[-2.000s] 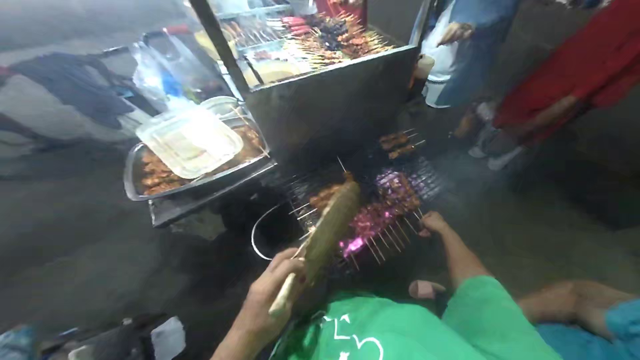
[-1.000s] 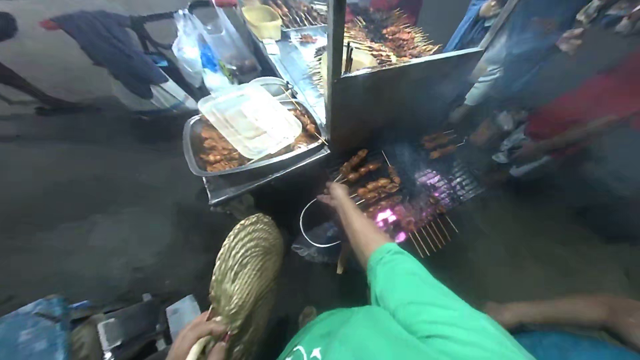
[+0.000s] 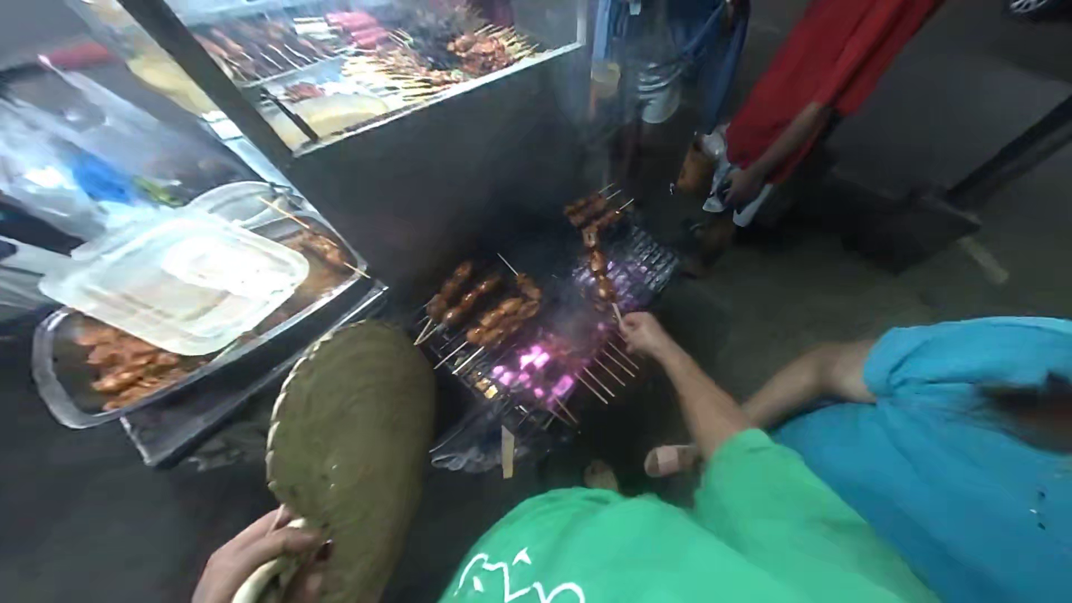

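My left hand [image 3: 272, 553] grips the handle of a woven hand fan [image 3: 356, 452], upright at the lower left, its face just left of the charcoal grill. My right hand [image 3: 646, 335] holds the stick end of a meat skewer [image 3: 599, 272] over the right part of the grill. Glowing charcoal [image 3: 536, 368] shows pink below the wire grate. Several browned skewers [image 3: 494, 310] lie on the grate's left part, with more [image 3: 596, 209] at its far end. Bare sticks [image 3: 607, 373] project from the near edge. Smoke blurs the meat near the middle.
Left of the grill, a metal tray [image 3: 226, 356] of meat carries a translucent plastic lid [image 3: 184, 276]. Behind stands a display case [image 3: 435, 96] full of skewers. A person in blue [image 3: 946, 469] is close at right; a person in red [image 3: 804, 92] stands farther back.
My right hand has moved right from the grill's left side, and now holds a skewer. The fan, lower left a second ago, is now higher and nearer the grill.
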